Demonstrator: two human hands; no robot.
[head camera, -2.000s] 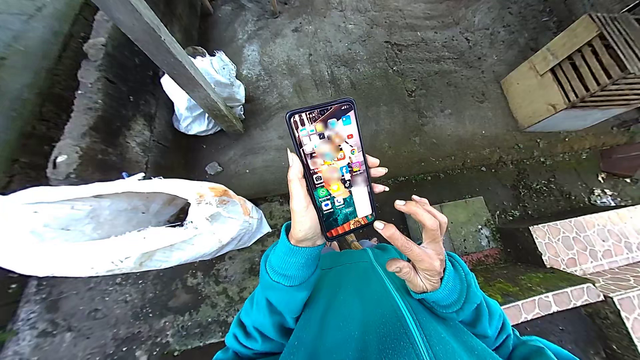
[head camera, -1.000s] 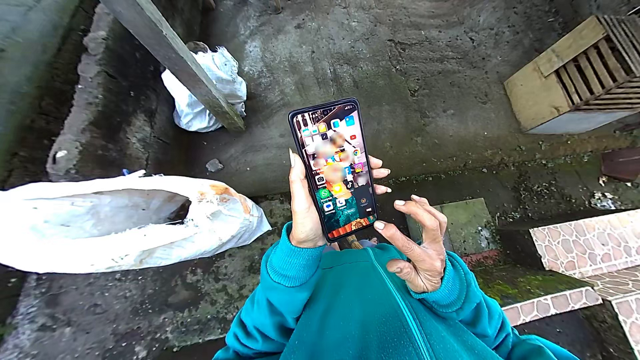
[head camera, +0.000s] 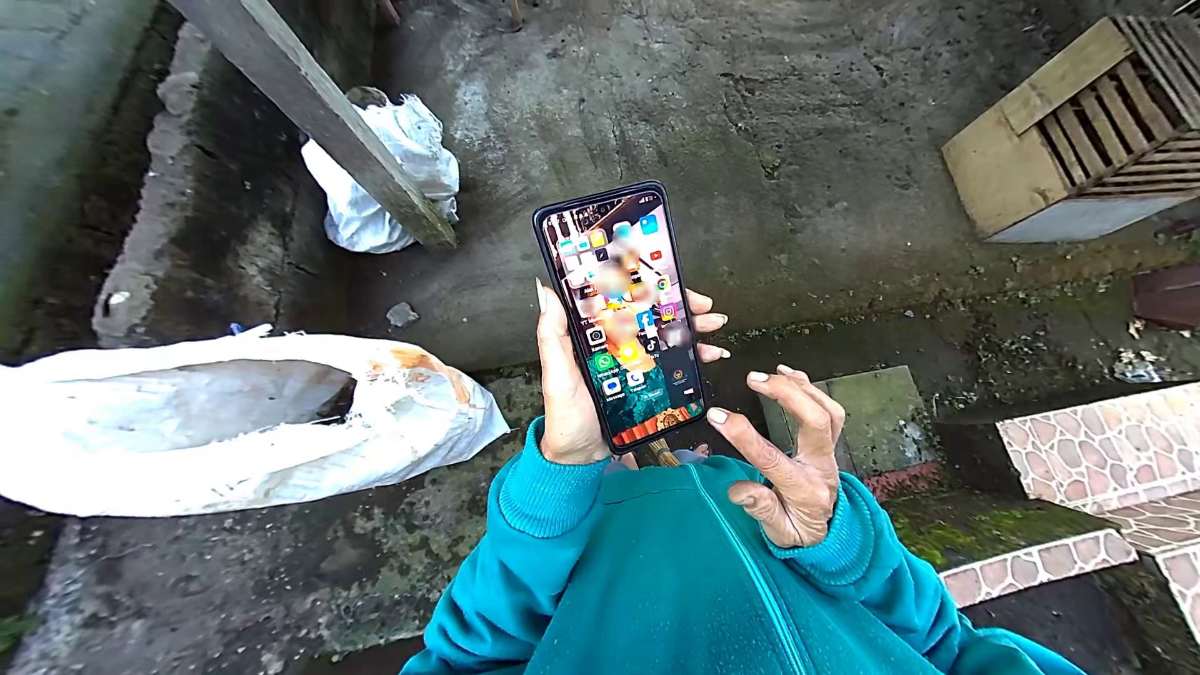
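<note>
A smartphone (head camera: 623, 319) in a dark case lies face up in my left hand (head camera: 570, 394), its lit screen filled with app icons. The thumb runs along the phone's left edge and fingertips wrap round its right edge; the palm behind it is hidden. My right hand (head camera: 792, 455) is just right of the phone's lower corner, fingers spread and bent, holding nothing. Its index fingertip is close to the phone's edge; whether it touches I cannot tell. Both wrists are in the ribbed cuffs of a teal jacket (head camera: 666, 572).
A large white sack (head camera: 216, 483) lies at the left, its mouth gaping. Behind a slanting wooden post (head camera: 319, 112) sits another white sack (head camera: 356, 202). At the upper right stands a slatted wooden crate (head camera: 1012, 173). Stone-patterned tiled steps (head camera: 1106, 445) are at the lower right.
</note>
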